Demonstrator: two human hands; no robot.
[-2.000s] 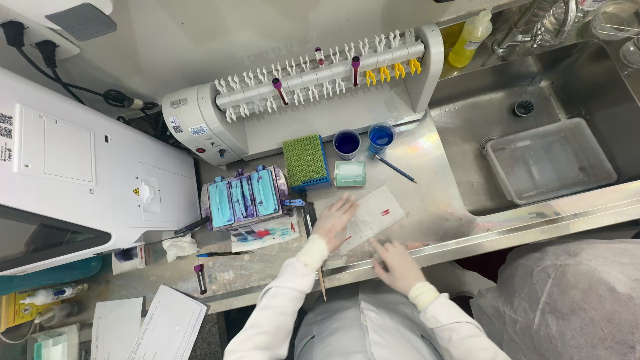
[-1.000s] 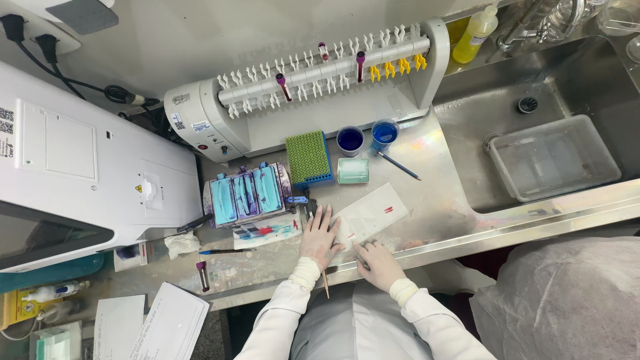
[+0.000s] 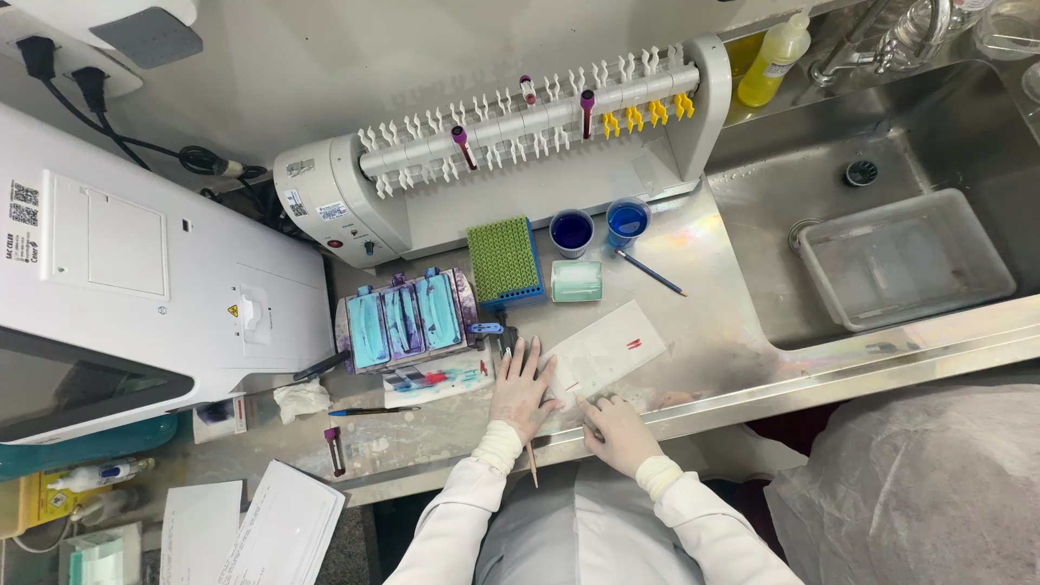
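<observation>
My left hand (image 3: pixel 522 392), in a thin translucent glove, lies spread near the left end of a white paper sheet (image 3: pixel 624 325) with small red marks. My right hand (image 3: pixel 619 432), gloved too, rests at the sheet's lower edge with its index finger stretched toward a thin red mark; whether it holds a glass slide cannot be told. A thin wooden stick (image 3: pixel 532 465) juts from under the left wrist over the counter edge. Left of the hands are a stained paper (image 3: pixel 439 380) and a staining rack with blue-covered trays (image 3: pixel 405 318).
Behind the sheet stand a green pipette tip rack (image 3: pixel 505 260), two cups of blue liquid (image 3: pixel 572 232) (image 3: pixel 627 221), a small green-white box (image 3: pixel 577 281) and a pencil (image 3: pixel 650 272). A tube rotator (image 3: pixel 528 122) stands at the back, a steel sink (image 3: pixel 764 284) right. A blood tube (image 3: pixel 334 451) lies left.
Since two seconds ago my left hand has moved left off the middle of the sheet, and my right hand has shifted left to the sheet's lower edge.
</observation>
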